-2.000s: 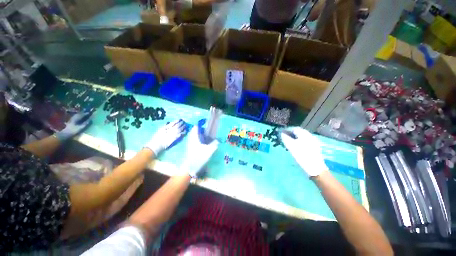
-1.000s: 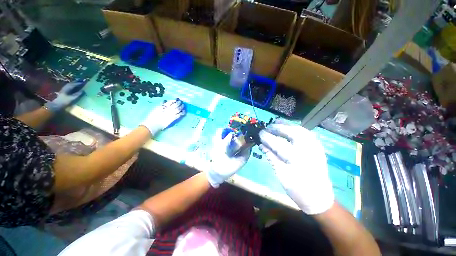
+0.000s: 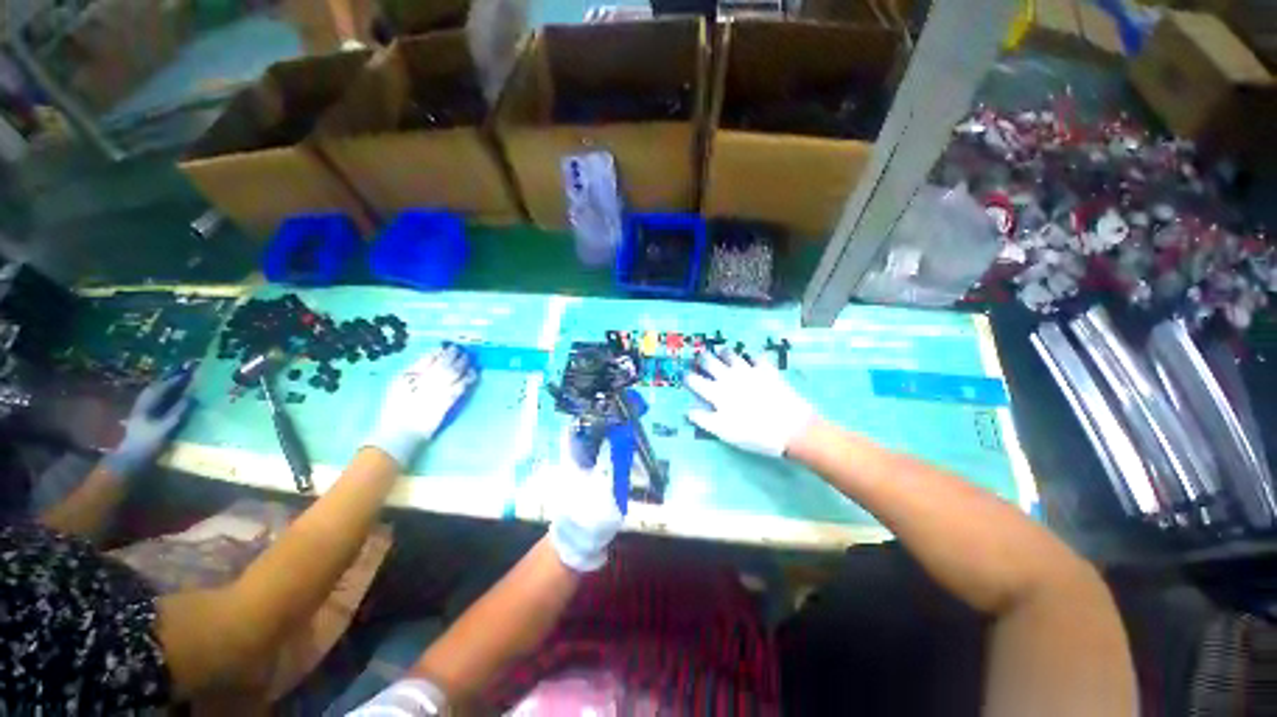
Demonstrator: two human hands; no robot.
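Note:
My left hand (image 3: 585,497), in a white glove with blue on it, is low at mid-bench, its fingers around a clump of black plastic fittings (image 3: 595,381). A long dark piece slants beside it; blur hides its exact shape. My right hand (image 3: 749,404), in a white glove, lies palm down on the turquoise mat with fingers apart and nothing visible in it. Its fingertips are beside small orange, red and yellow parts (image 3: 672,343) and small black cross-shaped clips (image 3: 777,350).
A neighbour's gloved hands are at left, near a pile of round black parts (image 3: 287,329) and a hammer (image 3: 284,432). Blue bins (image 3: 661,284), a phone (image 3: 592,210) and cardboard boxes (image 3: 791,182) stand behind. A grey post (image 3: 896,168) and silver profiles (image 3: 1106,413) are at right.
My left hand has drawn back towards the bench's front edge, the black clump now showing. My right hand has moved off the left hand and spread on the mat. The camera view has shifted.

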